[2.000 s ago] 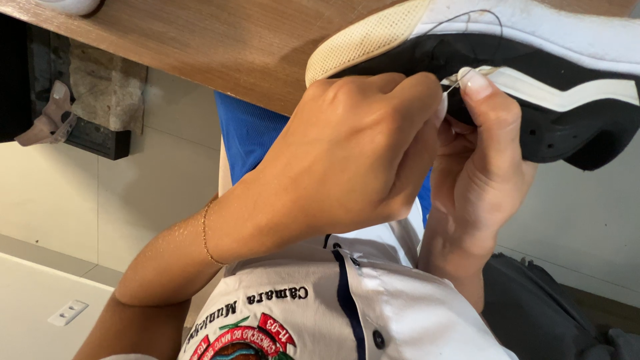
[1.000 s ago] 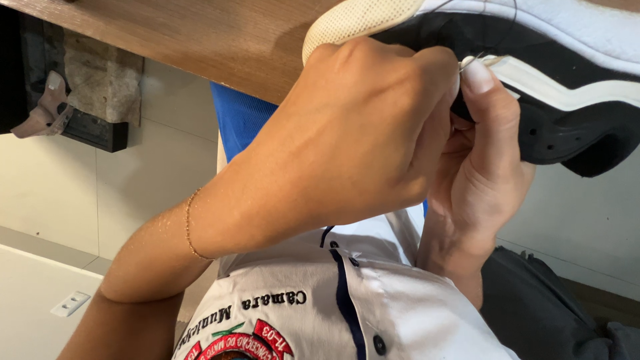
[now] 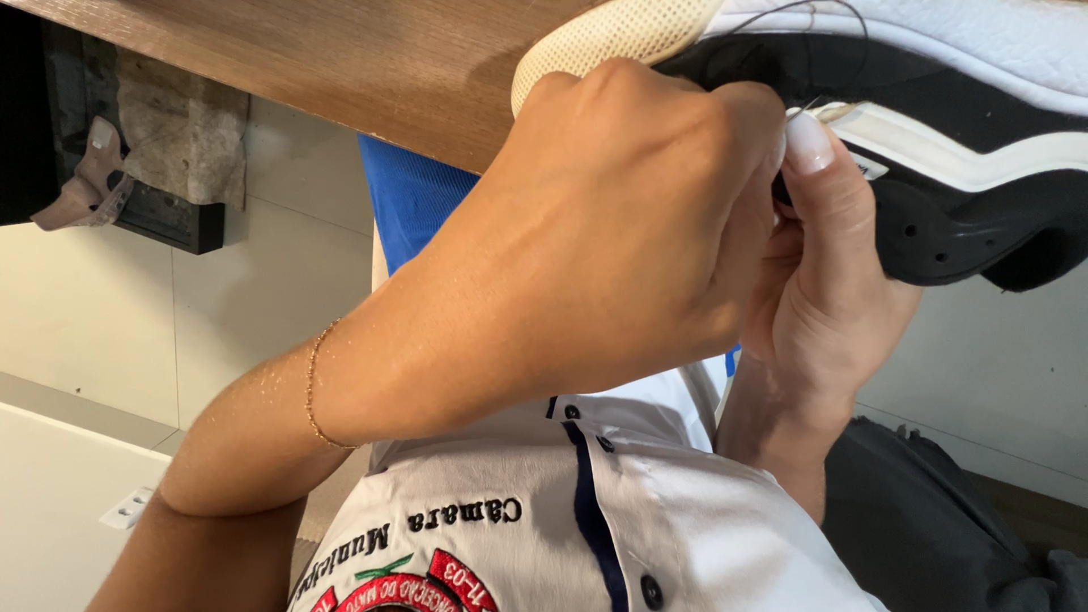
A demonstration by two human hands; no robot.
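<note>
A shoe [image 3: 935,76] with a beige mesh toe, black side panel and white strip lies at the upper right. My left hand [image 3: 629,212], back up, has its fingers curled against the shoe's side; what its fingertips hold is hidden. My right hand [image 3: 824,246] grips the shoe from below, its thumb on the edge of the white strip, close to my left fingertips. Between them a thin strand shows beside a raised beige bit of edge [image 3: 837,110]. A dark thread [image 3: 863,38] loops over the black panel.
The wooden tabletop [image 3: 340,59] runs under the shoe's toe. At left, a pink sandal [image 3: 93,183] and a stained cloth [image 3: 183,127] rest on a black tray-like thing [image 3: 200,229]. Dark fabric [image 3: 918,501] is at lower right. A white outlet plate [image 3: 127,507] is at lower left.
My left hand has shifted slightly upward, its knuckles now covering more of the mesh toe. The thread loop lies in a different curve. My right thumb keeps its place on the shoe.
</note>
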